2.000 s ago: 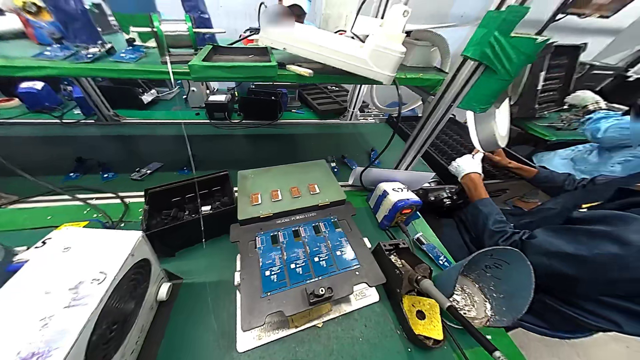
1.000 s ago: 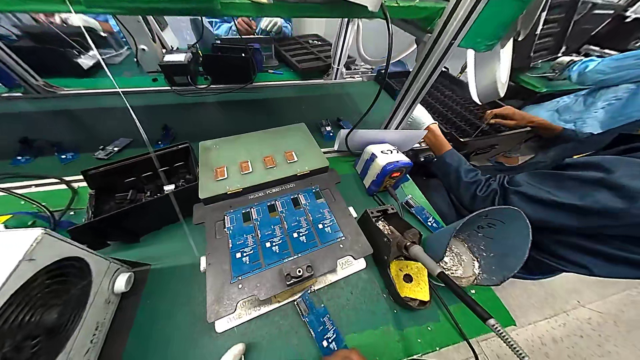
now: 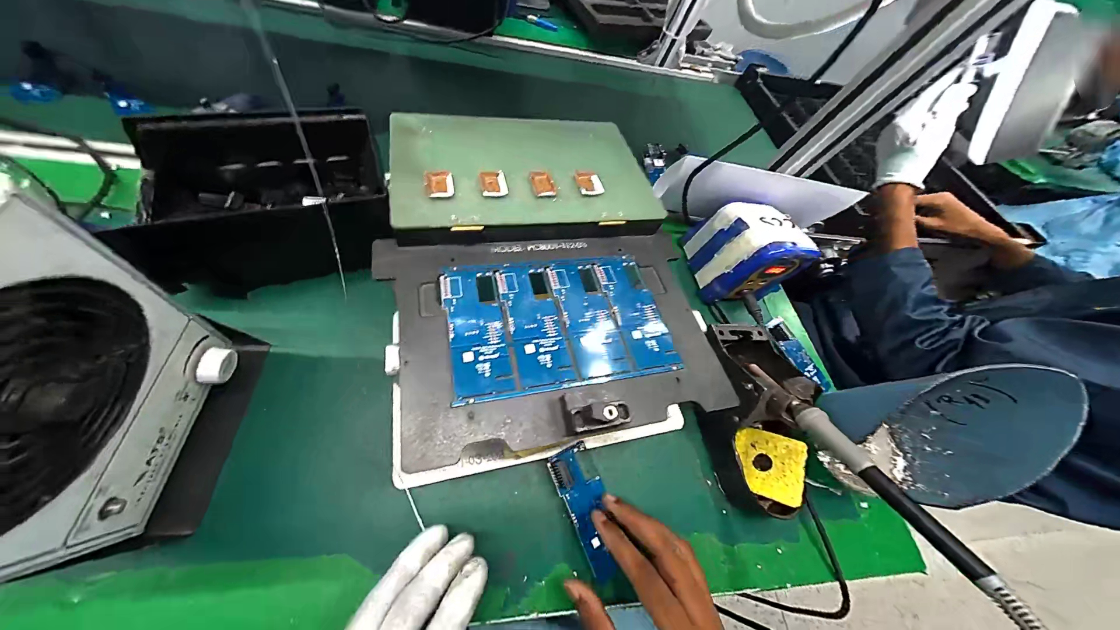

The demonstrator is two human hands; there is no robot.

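My left hand [image 3: 429,582], in a white glove, rests near the front edge of the green mat with its fingers spread slightly and nothing in them. Bare, my right hand [image 3: 652,560] has its fingertips on the right edge of a loose narrow blue circuit board [image 3: 579,507], its thumb near the lower end; whether it grips the board is unclear. Just behind lies a black fixture plate [image 3: 525,433] holding a panel of several joined blue circuit boards [image 3: 547,359]. The fixture's green lid [image 3: 525,140] stands raised, with several copper-coloured pads on it.
A fume-extractor fan unit [image 3: 105,394] is at left, a black bin [image 3: 254,219] behind it. At right are a blue-and-white soldering station [image 3: 748,249], an iron [image 3: 840,437] in its stand, a yellow sponge [image 3: 772,468] and a blue scrap container [image 3: 971,429]. A co-worker's gloved hand [image 3: 927,131] is beyond.
Both hands have come further into view at the front edge. The loose board, absent from view two seconds ago, lay by the fixture one second ago. The view has moved closer to the bench.
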